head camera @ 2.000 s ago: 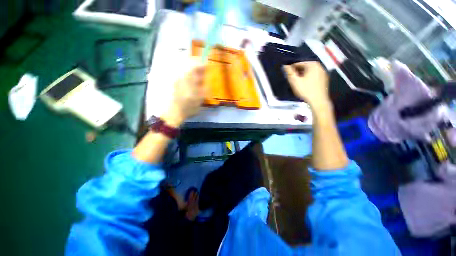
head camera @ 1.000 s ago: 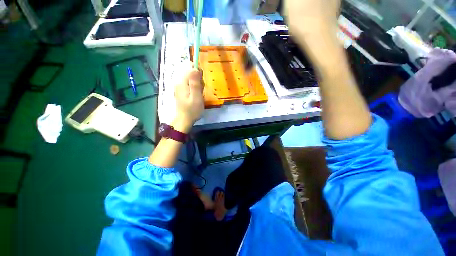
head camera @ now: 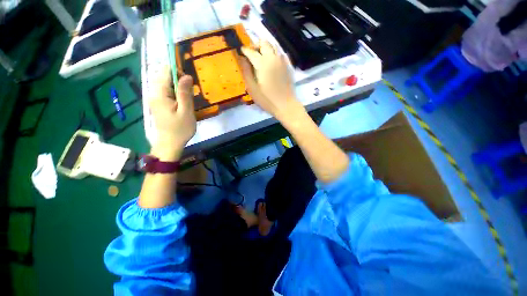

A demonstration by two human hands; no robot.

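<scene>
The orange fixture [head camera: 219, 75] lies on the white-grey machine top, with a thin black frame [head camera: 189, 69] lying over it. The green frame plate [head camera: 169, 34] stands upright at the fixture's left side, seen nearly edge-on. My left hand [head camera: 173, 113] holds the lower part of this plate between thumb and fingers. My right hand [head camera: 268, 78] has its fingertips on the black frame's right edge; the palm side is hidden.
Stacked black frames [head camera: 312, 29] lie right of the fixture, near a red button [head camera: 351, 80]. On the green bench are a handheld tester [head camera: 101, 159], white cloth [head camera: 44, 175], blue pen [head camera: 117, 104] and white tray [head camera: 95, 63]. An open cardboard box [head camera: 399, 162] is below right.
My right hand has come down from the back right to the fixture, and a black frame now lies on the orange. My left hand stays at the green plate. The view has shifted right.
</scene>
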